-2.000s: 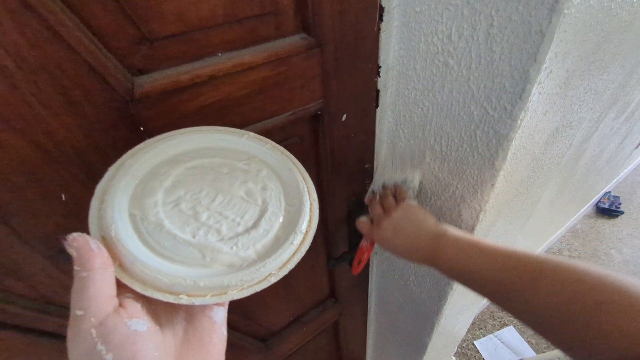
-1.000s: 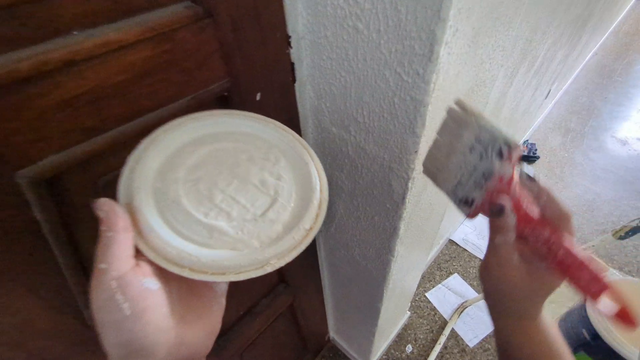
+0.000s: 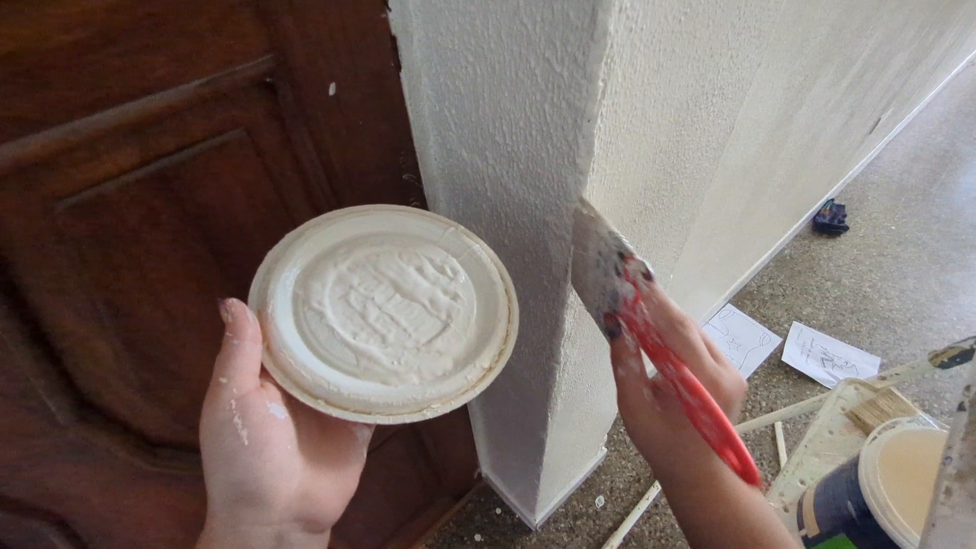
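My left hand (image 3: 278, 435), specked with white paint, holds up a round white lid (image 3: 385, 313) from below, its thumb at the rim. Thick white paint lies in the middle of the lid. To the right, my right hand (image 3: 671, 374) grips a flat paintbrush (image 3: 686, 396) with a red handle smeared in white. The bristle end is against the corner edge of the textured white wall (image 3: 503, 152). How far the bristles press on the wall cannot be told.
A brown panelled wooden door (image 3: 191, 229) fills the left side. On the speckled floor lie two drawn-on papers (image 3: 829, 354), poles, a tray (image 3: 816, 442) with a brush (image 3: 884, 410) and a dark object (image 3: 830, 218). An open paint bucket (image 3: 869, 488) stands at lower right.
Two seconds ago the brush was on the wall beside the door. It was then lifted away, bristles up and off the wall, and is now at the wall's corner edge. The view has shifted.
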